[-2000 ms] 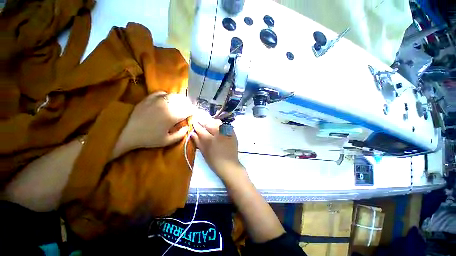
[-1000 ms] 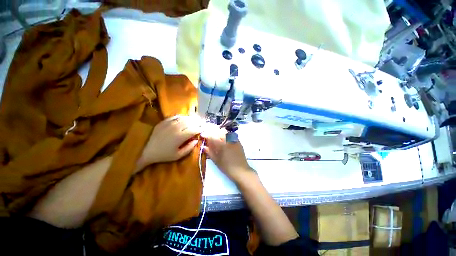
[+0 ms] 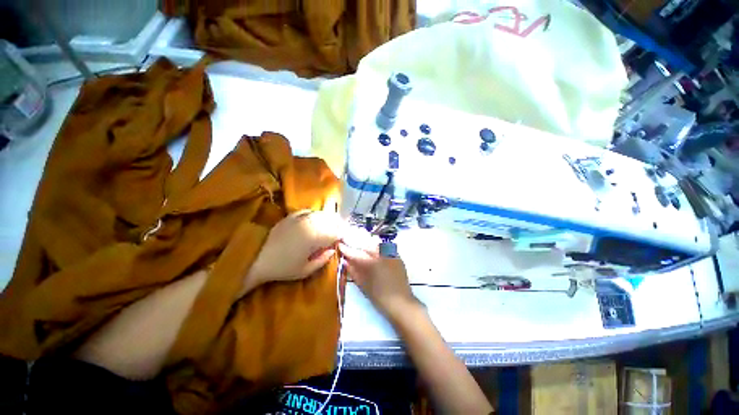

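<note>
A rust-brown garment (image 3: 267,340) lies gathered on the white table left of the sewing machine (image 3: 519,186). My left hand (image 3: 296,247) presses and pinches the garment's right edge beside the presser foot (image 3: 373,223). My right hand (image 3: 377,275) pinches the same edge from the right, its fingertips touching or very near my left ones. A thin white cord (image 3: 340,348) runs from between my fingers down over the table edge to my chest. Bright lamp glare hides the fingertips and the needle.
Thread snips (image 3: 504,282) lie under the machine arm. A pale yellow cloth (image 3: 502,73) is draped behind the machine. A rust garment bundle (image 3: 275,32) lies at the back. The table's front edge (image 3: 519,352) carries a measuring strip. Cardboard boxes (image 3: 574,389) stand below at the right.
The view has shifted, so the machine, garment and hands sit lower and more of the bundle and yellow cloth shows. Both hands stay at the garment edge by the presser foot.
</note>
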